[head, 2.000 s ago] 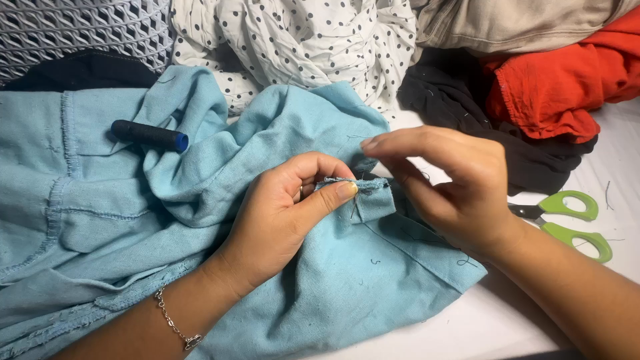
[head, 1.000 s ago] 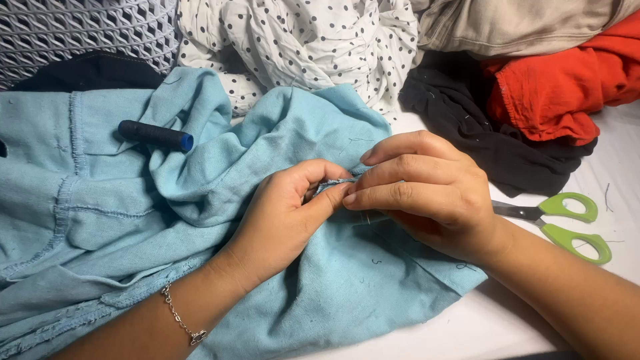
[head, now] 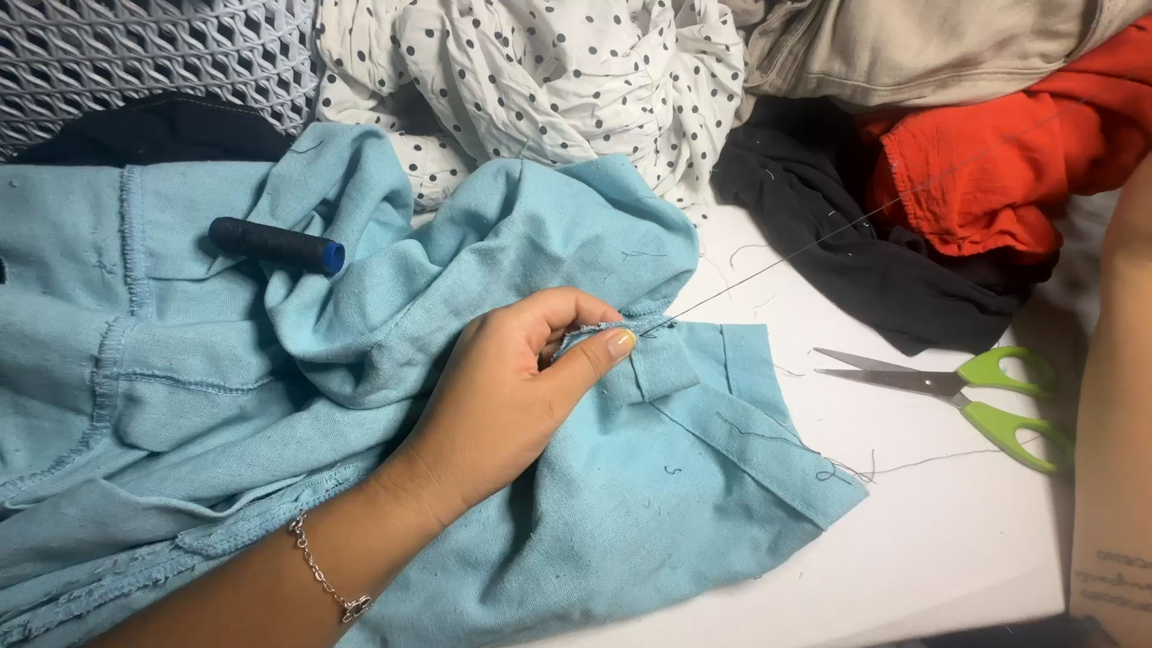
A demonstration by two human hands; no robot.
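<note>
My left hand (head: pixel 531 373) pinches a folded edge of the light blue fabric (head: pixel 621 504) between thumb and fingertips, near the middle of the view. From that edge a dark thread (head: pixel 774 263) runs taut up to the right, across the black and red cloths. My right forearm (head: pixel 1111 405) shows at the right edge, but the right hand is outside the view. No needle can be made out. On the blue fabric at the left lies a spool of dark thread (head: pixel 274 245) with a blue end. Loose thread curls over the fabric's lower right corner.
Scissors with green handles (head: pixel 963 385) lie partly spread on the white table (head: pixel 972 540). Behind are a white polka-dot cloth (head: pixel 558 81), a beige garment (head: pixel 909 49), a red cloth (head: pixel 981 171), a black cloth (head: pixel 810 216) and a grey openwork plastic basket (head: pixel 162 63).
My right hand has moved from beside the left hand out of view at the right. The thread now stretches taut from the pinched fabric. My left hand keeps its hold.
</note>
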